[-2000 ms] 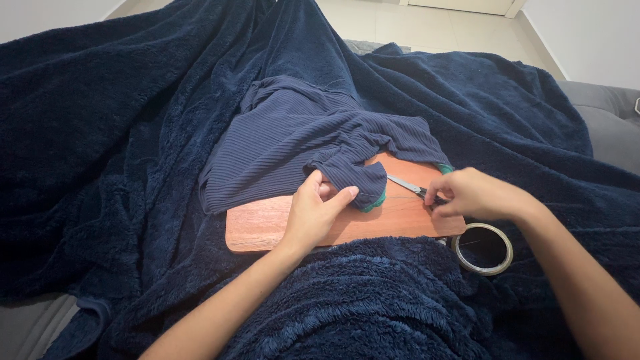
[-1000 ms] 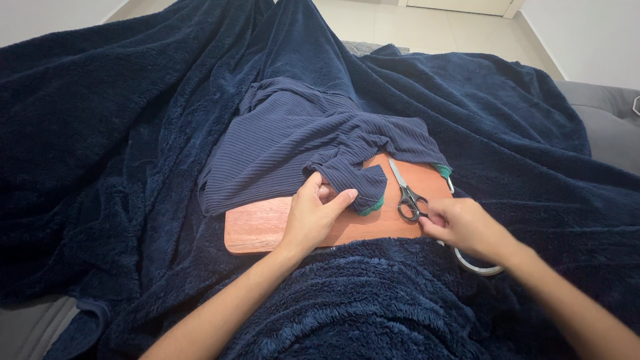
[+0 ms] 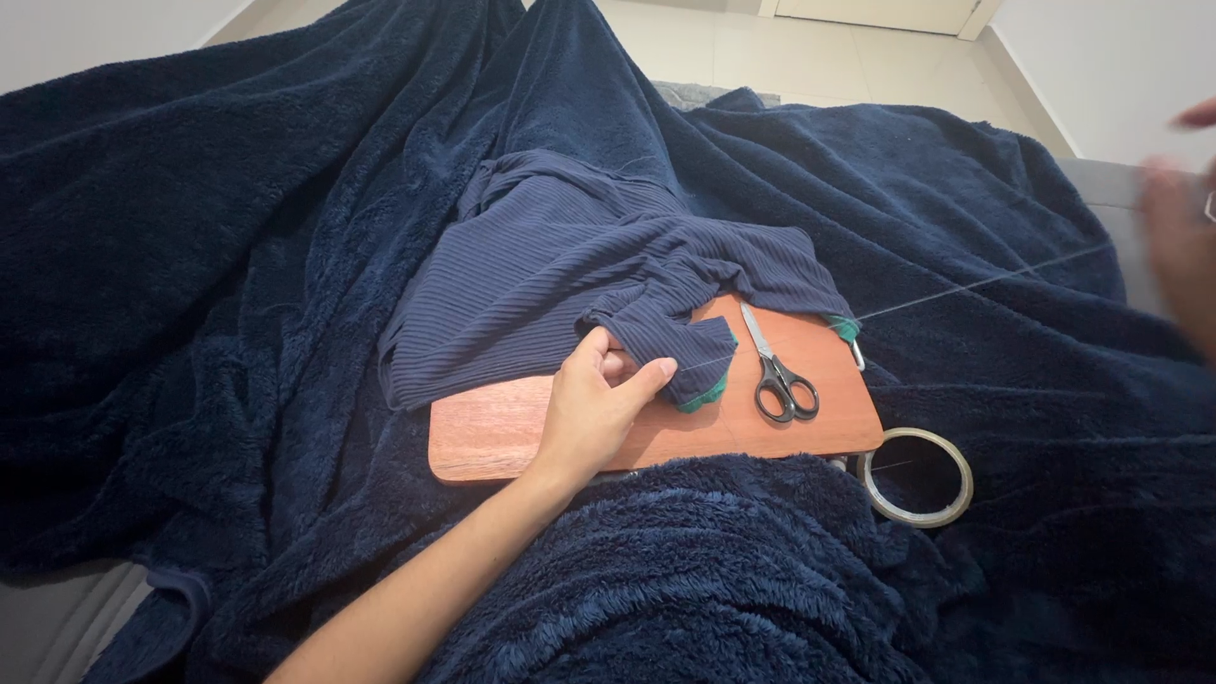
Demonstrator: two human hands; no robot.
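My left hand (image 3: 608,399) pinches the edge of a navy ribbed garment (image 3: 532,266) between thumb and fingers. The garment lies over a reddish wooden board (image 3: 494,432), and teal fabric (image 3: 705,397) shows at its edge. Black-handled scissors (image 3: 781,380) lie on the board, blades pointing away from me, touched by neither hand. At the right edge of the view my right hand (image 3: 1178,228) is raised and blurred, partly out of frame; what its fingers hold cannot be made out. A thin thread (image 3: 978,283) stretches from near the garment toward it.
A roll of tape (image 3: 964,484) rests on the dark blue fleece blanket (image 3: 1026,408) beside the board's right corner. The blanket lies in folds all around. Grey upholstery (image 3: 1102,190) shows at the right, and a tiled floor (image 3: 807,57) lies beyond.
My right hand has left the scissors on the board and moved up and right to the frame's edge. The stretched thread now shows. My left hand has stayed on the garment.
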